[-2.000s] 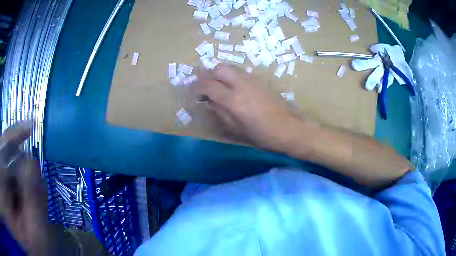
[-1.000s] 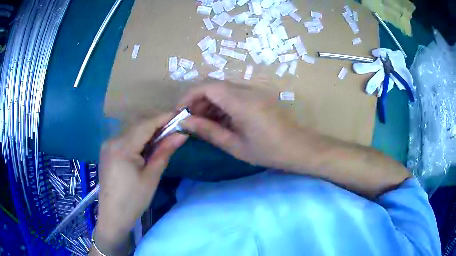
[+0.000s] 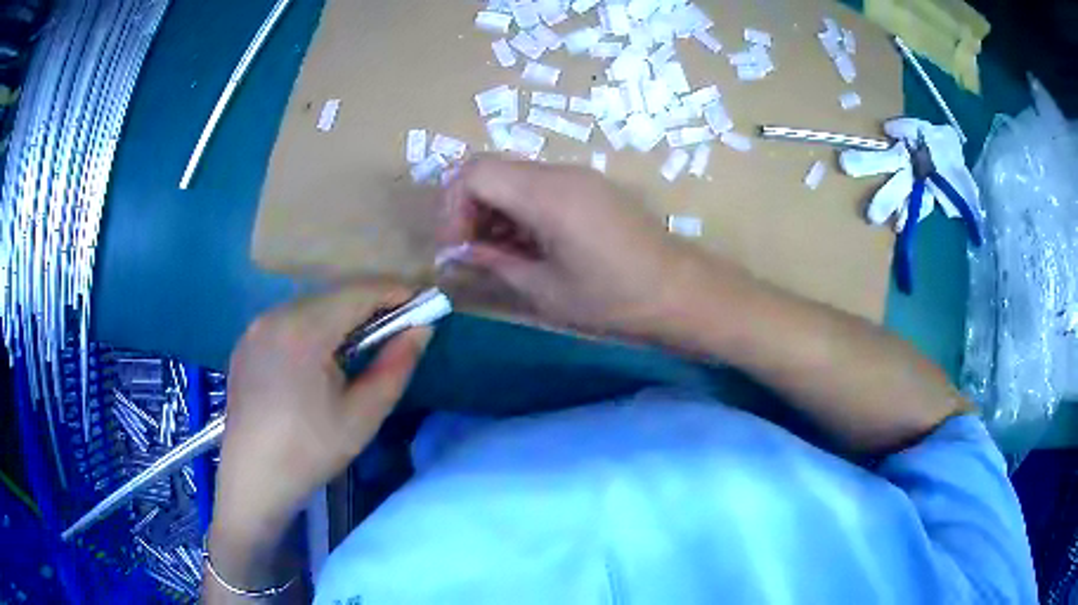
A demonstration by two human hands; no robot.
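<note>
My left hand [image 3: 313,396] is closed around a silver metal tube [image 3: 400,321], whose upper end sticks out past the fingertips with a whitish piece at its tip. A long thin part [image 3: 142,475] extends from behind the left hand to the lower left, over the crate. My right hand [image 3: 550,242] is just above and right of the tube end, apart from it. A small white plastic piece [image 3: 452,254] shows at its fingertips, slightly blurred. A heap of white plastic pieces [image 3: 638,83] lies on the tan cardboard sheet [image 3: 780,254].
Long metal strips [image 3: 65,177] are bundled at left, with one thin strip [image 3: 231,97] beside the cardboard. Blue-handled pliers [image 3: 908,242] lie on a white glove [image 3: 877,160], near a short metal rod [image 3: 822,137]. Clear plastic bags [image 3: 1026,272] are at right. A crate holds metal lengths [image 3: 148,414] below left.
The left hand has come in from the lower left with the tube. The right hand went to the tube end, then moved a little up and away, now with a white piece at its fingertips.
</note>
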